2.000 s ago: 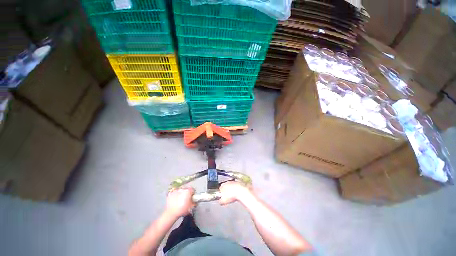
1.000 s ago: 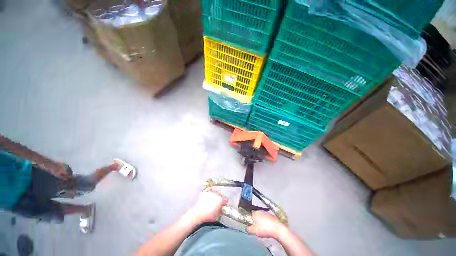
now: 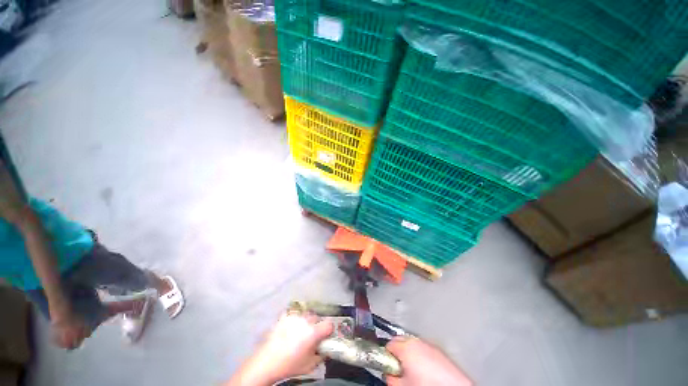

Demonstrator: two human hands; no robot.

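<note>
The pallet truck handle (image 3: 360, 354), wrapped in worn yellowish-white tape, is at the bottom centre. My left hand (image 3: 300, 341) is closed around its left part. My right hand (image 3: 413, 360) is closed around the right end of the grip and is partly cut off by the bottom edge. A black drawbar (image 3: 363, 305) runs from the handle to the orange pallet truck head (image 3: 367, 254). The truck stands against a wooden pallet (image 3: 422, 267) bearing tall stacks of green crates (image 3: 453, 181) with one yellow crate (image 3: 329, 145). The forks are hidden under the load.
A person (image 3: 68, 256) in a teal top and white sandals is at the left. Large brown cartons (image 3: 603, 275) stand at the right, beside the crates. More brown cartons (image 3: 253, 60) stand behind, at the upper left. Clear film (image 3: 558, 90) hangs loosely around the crates.
The view has swung, and the crate stack now fills more of the upper right. The person came into view at the left. Both hands have stayed on the handle, which now appears lower.
</note>
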